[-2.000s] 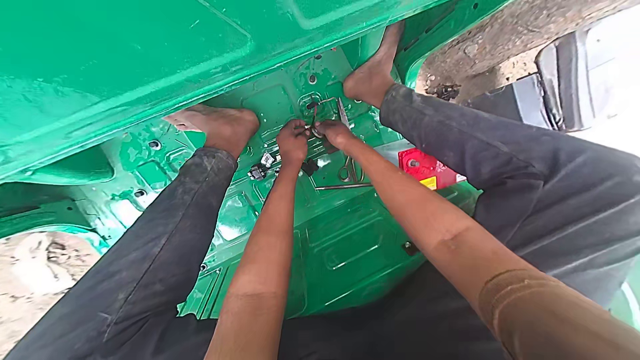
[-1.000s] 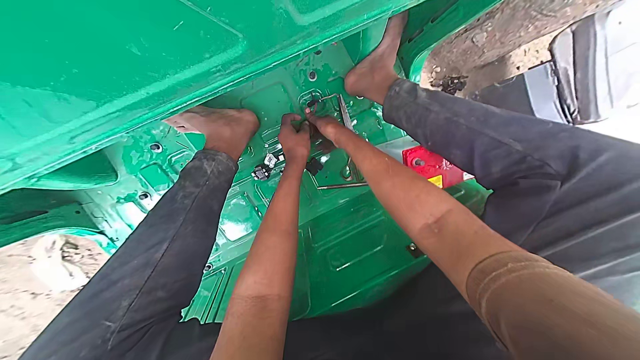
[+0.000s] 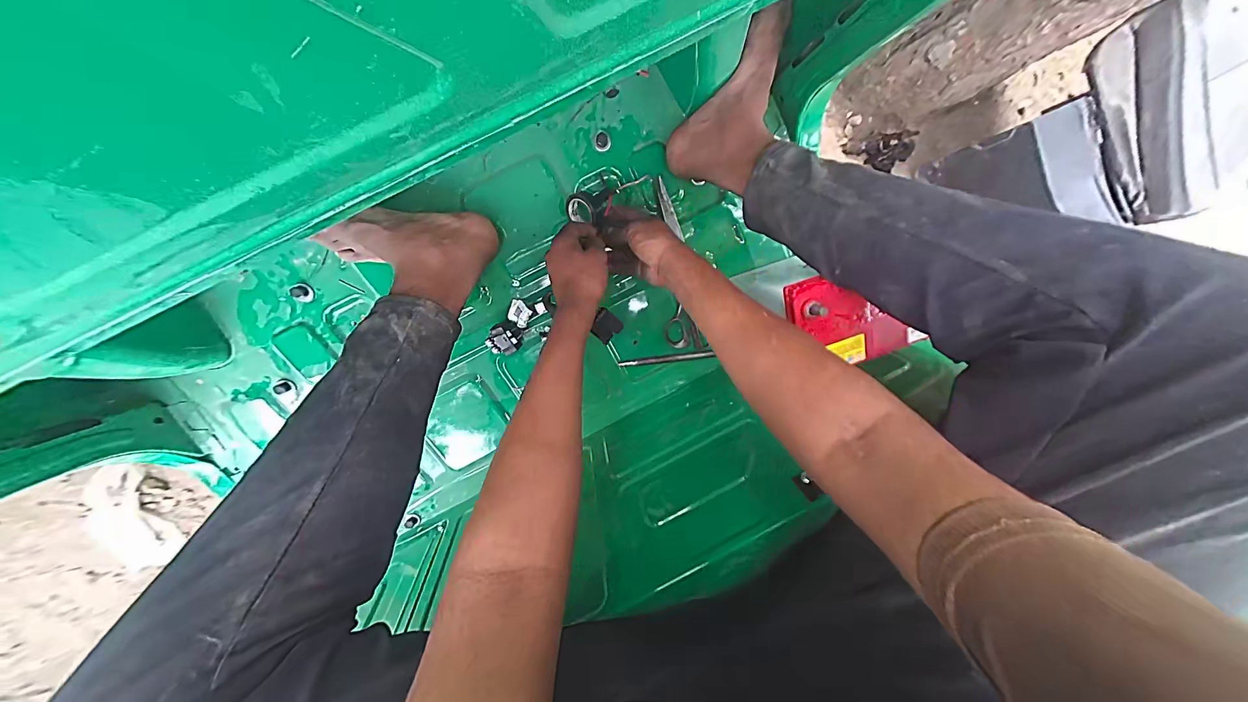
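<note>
My left hand [image 3: 578, 261] and my right hand [image 3: 639, 242] meet over the green metal floor pan [image 3: 673, 468]. The fingers of both are closed on a small dark part with thin wire, largely hidden by them; its kind cannot be told. A round ring-shaped piece [image 3: 580, 210] shows just beyond my left fingers. Beside my left wrist lie small connectors [image 3: 507, 337] in black and white. Near my right wrist lie scissors, their handles [image 3: 677, 331] toward me and a pointed blade [image 3: 667, 203] beyond the hand. A thin metal rod [image 3: 668, 359] lies below the handles.
My bare feet [image 3: 721, 136] rest on the floor pan at either side. A red battery-like box [image 3: 846, 317] with a yellow label sits by my right leg. A large green panel [image 3: 195, 127] slants across the upper left. Outside at upper right are dark padded pieces [image 3: 1033, 161].
My hands stay together over the same spot, with the fingers shifting slightly. A round ring-shaped piece now shows plainly beyond them. The feet have not plainly moved.
</note>
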